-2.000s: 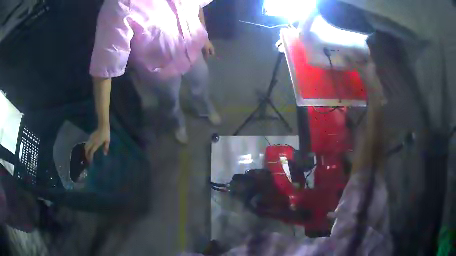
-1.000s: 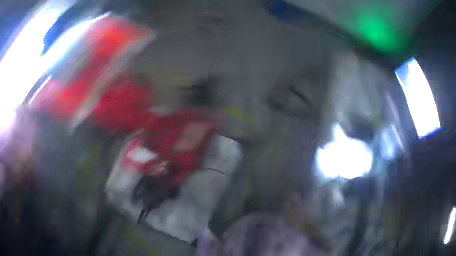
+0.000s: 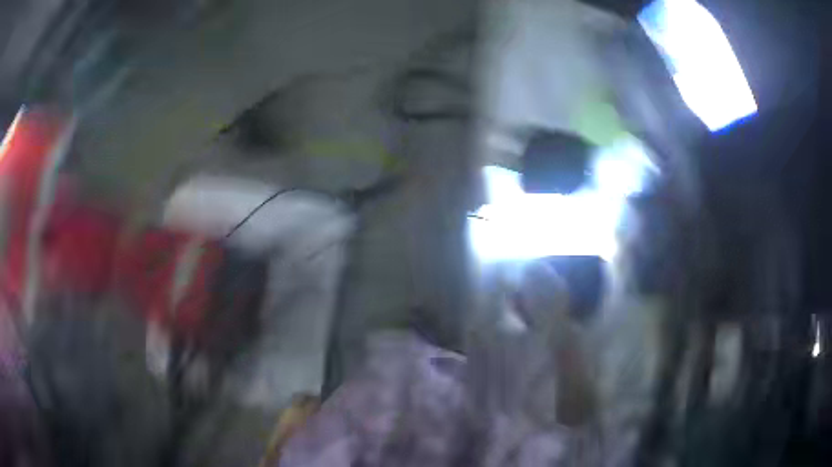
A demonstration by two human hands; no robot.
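Observation:
The view is strongly blurred. A white table runs down the right of centre, with a glaring white patch on it, perhaps a laptop screen. My right hand is a blurred shape just below the glare, its bare forearm running down; its fingers and any held thing cannot be made out. My left hand shows only as a small skin-toned patch at the bottom, left of my pink sleeve, its fingers unclear. The red robot arm is at the left, over its white base plate.
A dark object sits just above the glare. A black cable lies in a loop on the grey floor beside the table. The red end plate is at the left edge. A bright panel glares at the upper right.
The view has swung right: the robot arm has shifted from the right to the left of the picture, and the table and glare have come nearer the middle. The other person is out of view.

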